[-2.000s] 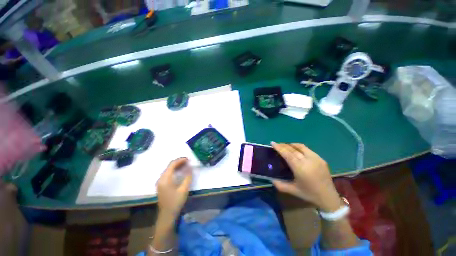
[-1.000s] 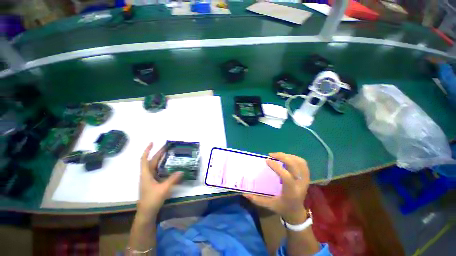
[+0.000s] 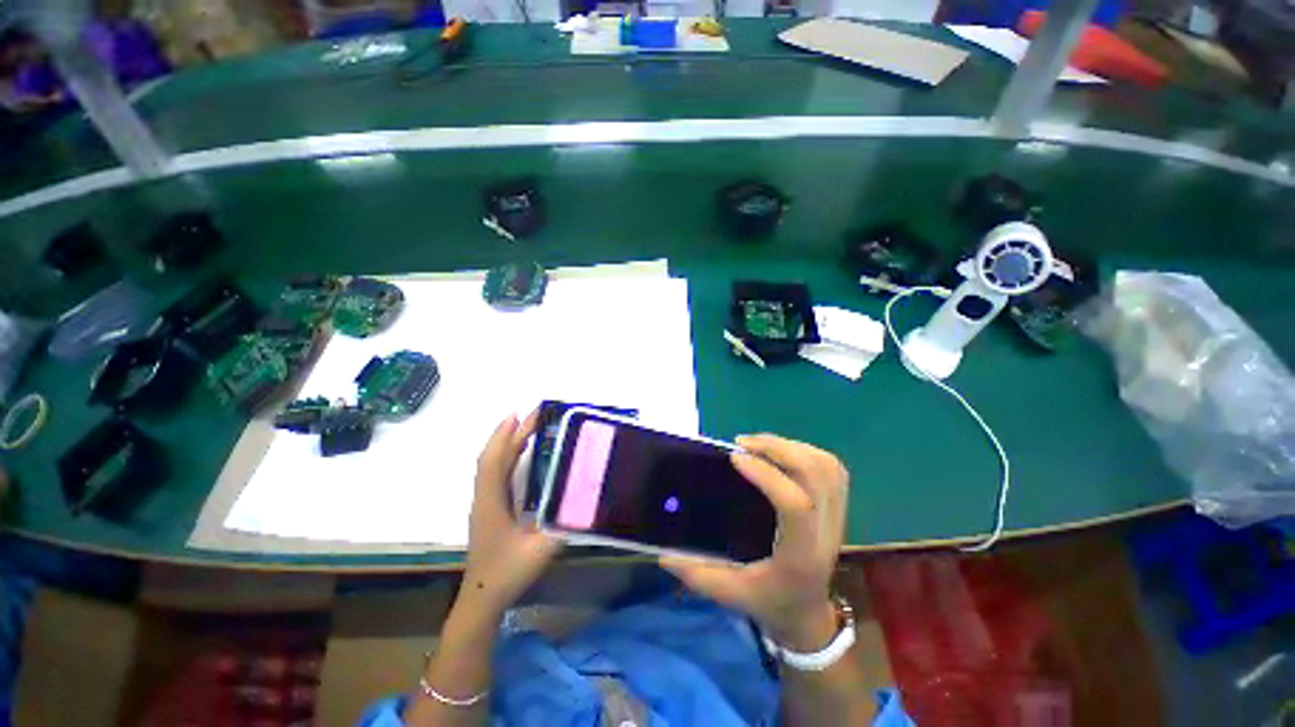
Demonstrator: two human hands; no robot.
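My right hand point(image 3: 788, 533) holds a smartphone point(image 3: 668, 490) flat, its screen dark with a pink block at the left end. My left hand point(image 3: 509, 497) is around the left side of a black housing point(image 3: 545, 419). The phone lies over the housing and hides most of it; only its left and top edges show. Both are above the front right part of the white sheet point(image 3: 469, 348). Whether the phone touches the housing cannot be told.
Green circuit boards point(image 3: 399, 384) lie on the sheet's left and back. Black housings point(image 3: 111, 466) stand at the left and along the back. Right of the sheet are an open housing point(image 3: 771, 320), white slips point(image 3: 844, 342), a white fan point(image 3: 980, 291) with its cable and a clear plastic bag point(image 3: 1207, 384).
The phone has moved left over the housing, which it now mostly covers. Its screen has changed from bright pinkish white to mostly dark. My left hand keeps its hold. The camera view has shifted.
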